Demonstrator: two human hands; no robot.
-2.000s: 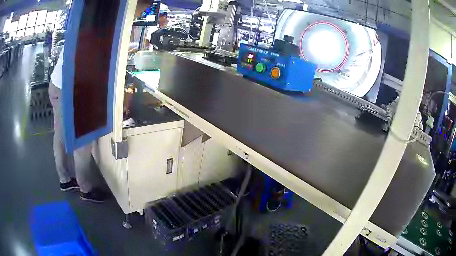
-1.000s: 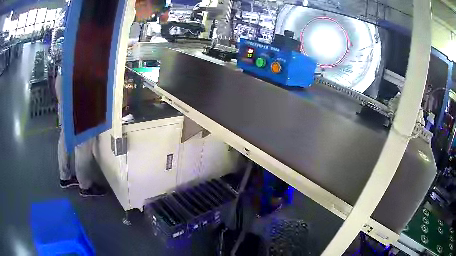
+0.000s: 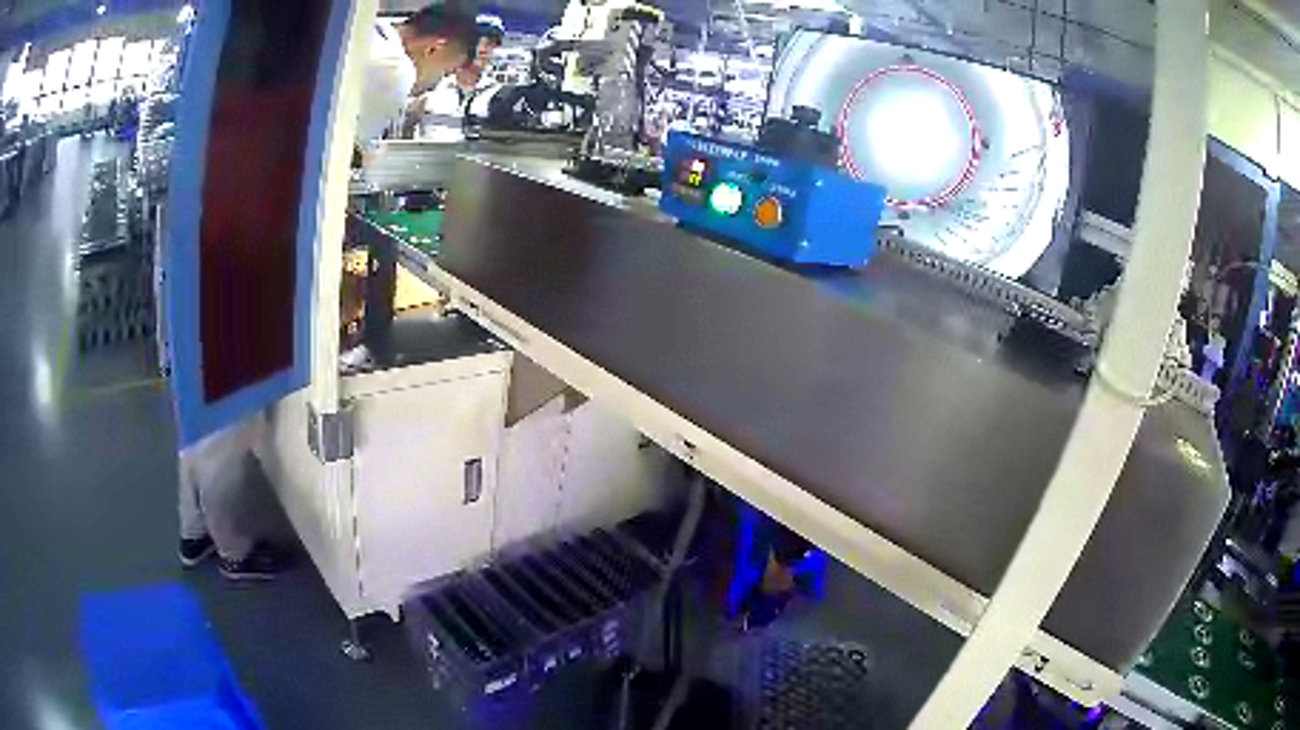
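Note:
Neither of my hands is in view. Nearest in front of me is the long grey tunnel cover (image 3: 741,357) over the line. A blue controller box (image 3: 770,207) with a lit green button and an orange button sits on it. Behind it the inspection monitor (image 3: 912,143) shows a bright disc with a red ring. At the lower right the green conveyor belt (image 3: 1212,656) carries spaced round parts. A piece of green belt also shows at the cover's far left end.
A cream frame post (image 3: 1084,485) slants across the right. A blue-framed door (image 3: 257,214) stands at left, with a person (image 3: 392,72) behind it. Below are a cream cabinet (image 3: 428,485), a black slotted crate (image 3: 535,606), a pocket tray (image 3: 806,682) and a blue stool (image 3: 164,656).
The person behind the door now leans in with the head showing above the line's far end. The view has shifted slightly. The green button looks brighter.

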